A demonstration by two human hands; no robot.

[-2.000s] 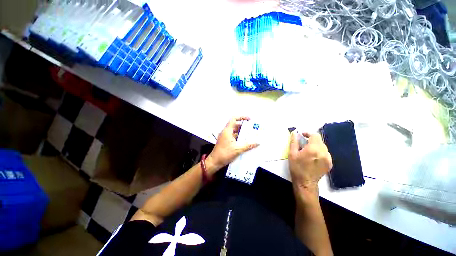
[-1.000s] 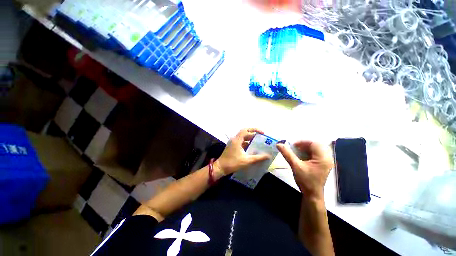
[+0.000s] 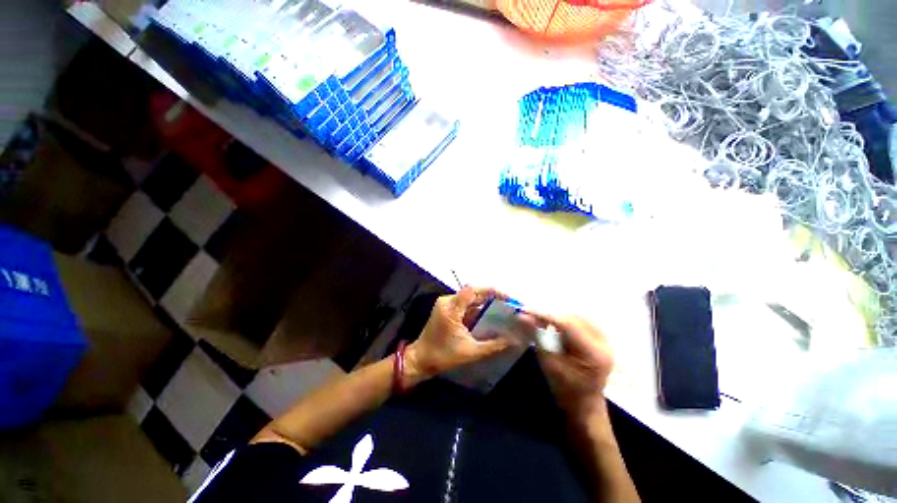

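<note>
A small retail box [image 3: 499,322] with a blue edge is held over my lap at the table's front edge. My left hand [image 3: 455,337] grips its left side, with the thumb across the near face. My right hand [image 3: 575,356] is at the box's upper right end. A small whitish thing [image 3: 548,340] shows at my right fingers, blurred; I cannot tell what it is. Any cable inside the box is hidden.
Stepped stacks of filled boxes [image 3: 339,113] stand at the table's left. Fanned blue-and-white blanks [image 3: 561,118] lie mid-table. A cable pile [image 3: 747,147] covers the right. A smartphone [image 3: 687,346] lies right of my hands. An orange basket [image 3: 566,18] is at the top; clear plastic [image 3: 836,413] lies lower right.
My right hand has moved from beside the smartphone to the box. The box is lower and more tilted, nearer my lap. The view has shifted, bringing the orange basket further into sight.
</note>
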